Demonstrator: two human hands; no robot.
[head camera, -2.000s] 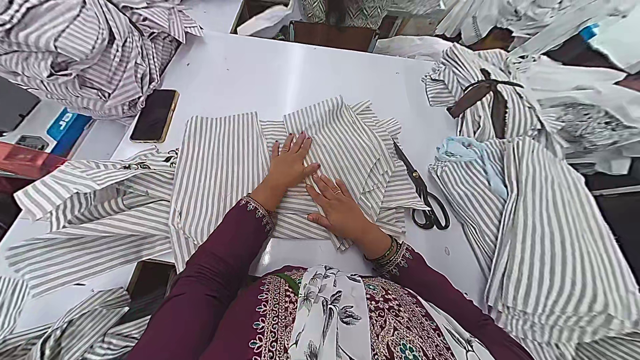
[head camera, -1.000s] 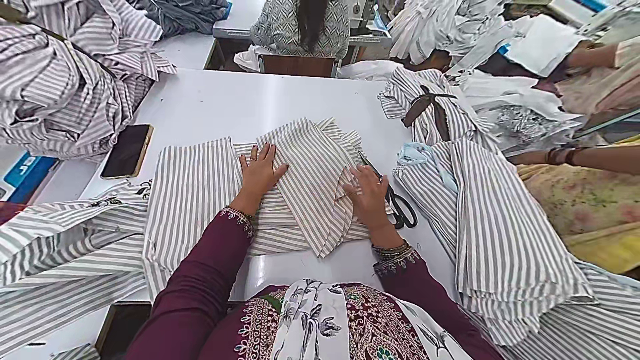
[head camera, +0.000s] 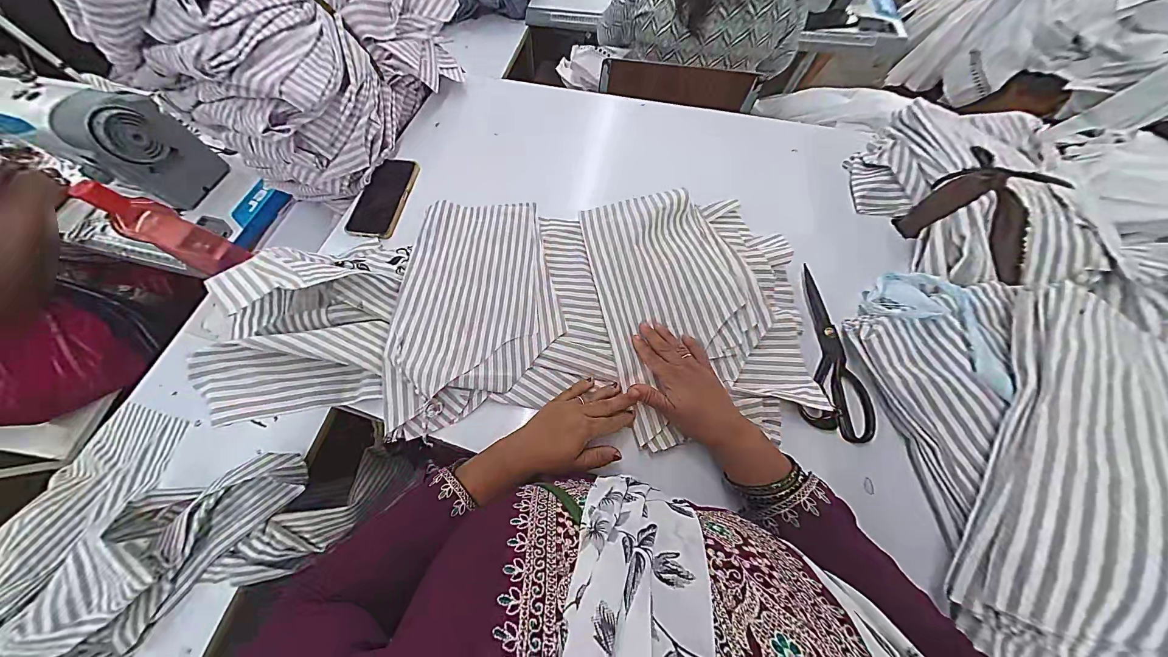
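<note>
Striped grey-and-white fabric pieces (head camera: 675, 265) lie layered in front of me on a white table (head camera: 730, 164), with another striped stack (head camera: 474, 292) overlapping at their left. My right hand (head camera: 680, 383) rests flat on the lower part of the right-hand pieces. Beside it, my left hand (head camera: 575, 424) lies at the fabric's near edge, fingertips close to my right thumb. Whether the left fingers pinch any cloth is unclear. Black-handled fabric scissors (head camera: 835, 365) lie just right of the fabric, blades pointing away from me.
A tied striped bundle (head camera: 985, 192) and a large striped pile (head camera: 1058, 438) flank the right side. At the left are crumpled striped cloth (head camera: 310, 319), a phone (head camera: 383, 199) and a heaped bundle (head camera: 274, 91). A sewing machine (head camera: 128, 137) and a person stand at far left; another person sits beyond the table.
My left hand has moved from the upper middle of the fabric down to its near edge. The arm that reached in at the right one second ago is out of view.
</note>
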